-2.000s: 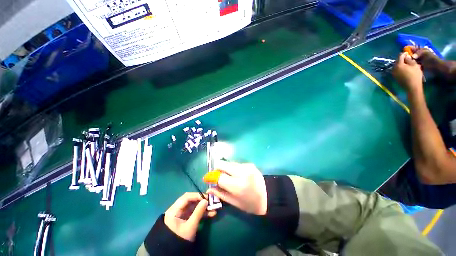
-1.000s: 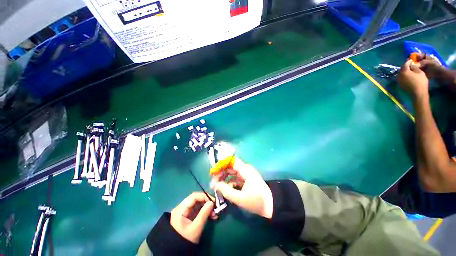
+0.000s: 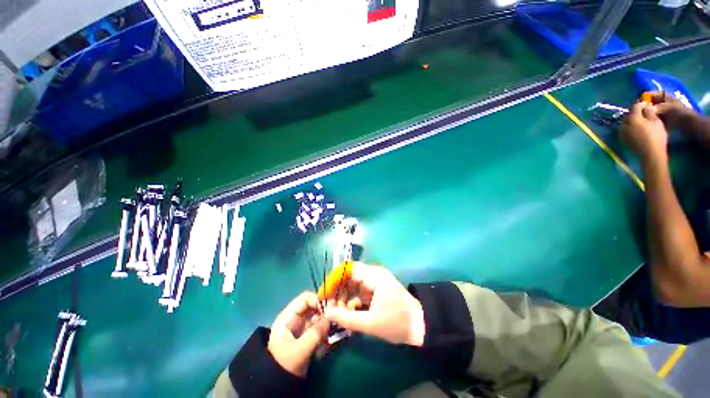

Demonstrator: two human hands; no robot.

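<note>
My right hand (image 3: 377, 305) is closed around an orange-handled hand tool (image 3: 335, 281) and meets my left hand. My left hand (image 3: 298, 333) pinches the lower end of a white-and-black cable assembly (image 3: 340, 247), which points away from me between the hands. Thin dark leads (image 3: 314, 263) rise from the fingertips. The tool's tip and most of the lower end are hidden by the fingers. A loose heap of tiny white connector pieces (image 3: 309, 214) lies just beyond the hands.
Left are a pile of cable assemblies (image 3: 150, 237), white strips (image 3: 201, 242), a separate pair (image 3: 62, 354) and a plastic bag (image 3: 66, 210). A rail (image 3: 374, 148) crosses behind, below an instruction sheet (image 3: 288, 39). Another person's hands (image 3: 648, 124) work at right, beside a blue tray (image 3: 666, 87).
The orange tool has moved down toward my left fingertips and my hands are closer together. The dark leads now stand more upright. The whole view has shifted slightly.
</note>
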